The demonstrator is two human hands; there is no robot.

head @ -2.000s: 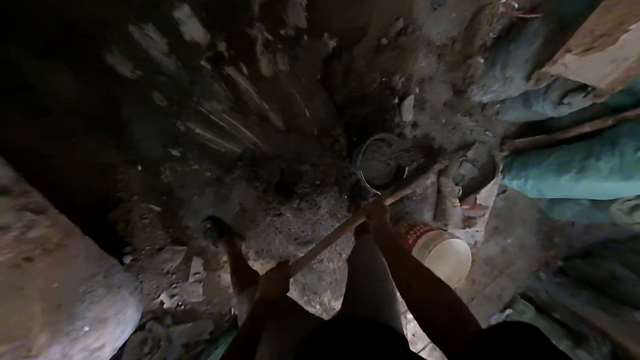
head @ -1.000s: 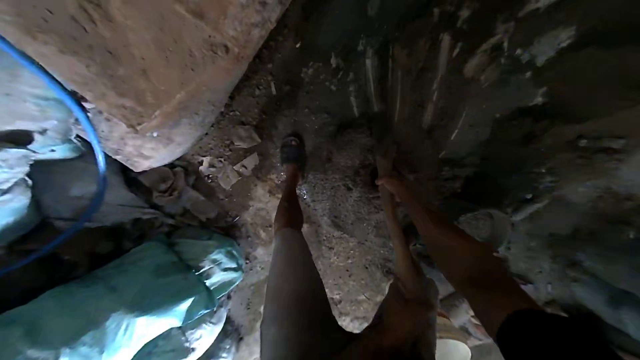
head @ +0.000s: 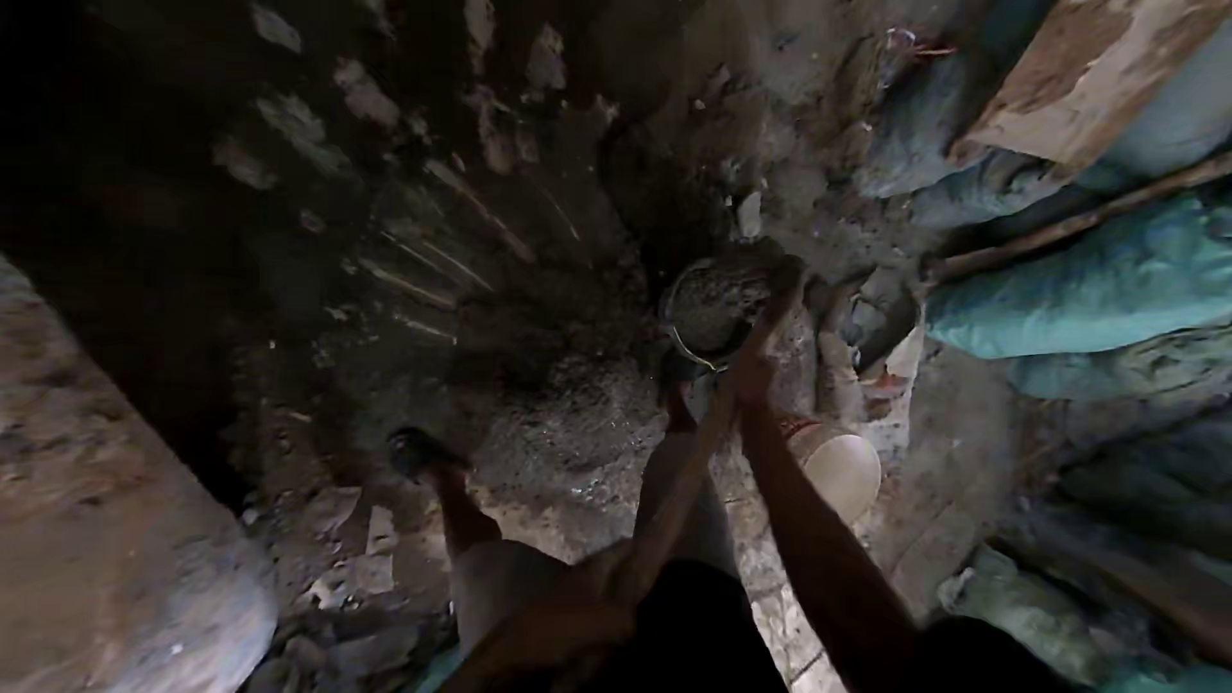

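A long wooden handle [head: 695, 452] runs up to the right between my legs and my right arm. My right hand [head: 753, 377] is closed around its upper part, and my left hand [head: 602, 597], dim and blurred, grips it lower down near my thigh. The handle's far end reaches the right rim of a round bucket [head: 717, 303] that holds dark, wet-looking material; the tool's head is hard to make out there. Beside my right forearm is a second pail [head: 842, 476], with a pale round end and red markings. Loose grey material [head: 587, 414] lies on the ground between my feet.
Teal sacks [head: 1088, 289] with a pole [head: 1088, 226] across them lie on the right. A large pale block [head: 115, 510] stands at lower left, with broken pieces [head: 371, 553] beside it. A torn bag [head: 871, 318] sits right of the bucket. A dark, streaked surface rises ahead.
The view has swung strongly to the right. One second ago the tool's far end was down at the ground material; now it is at the bucket. Both hands have stayed on the handle.
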